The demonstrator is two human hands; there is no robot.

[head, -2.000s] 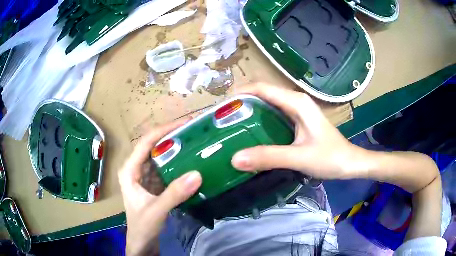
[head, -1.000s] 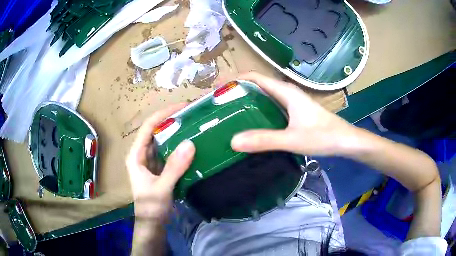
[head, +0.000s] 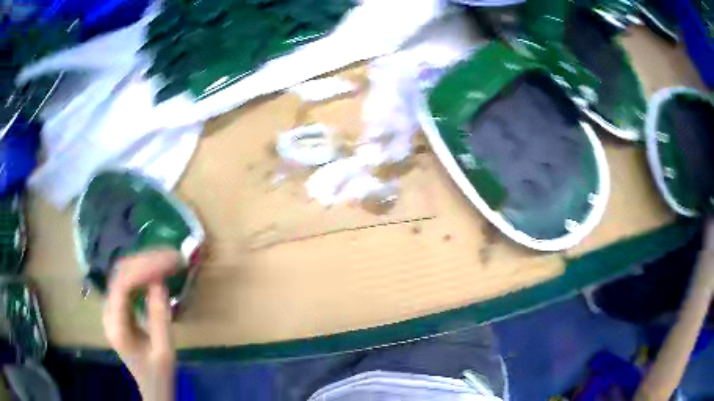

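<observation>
The frame is blurred. My left hand is over the tail end of a green car body shell at the left of the bench, with thumb and fingers apart. Whether it grips the shell cannot be told. My right forearm shows at the far right, but the hand is cut off by the picture's edge. A shell with a white rim lies partly cut off at the right edge, just above that forearm.
A large green shell lies right of the middle, with another behind it. A white dish and crumpled tissue lie mid-bench. Dark green pieces are heaped on white sheets. More shells stand at the far left.
The shell held in both hands is gone from in front of me. My left hand has moved left to the other shell. My right arm has swung far right. The view has shifted.
</observation>
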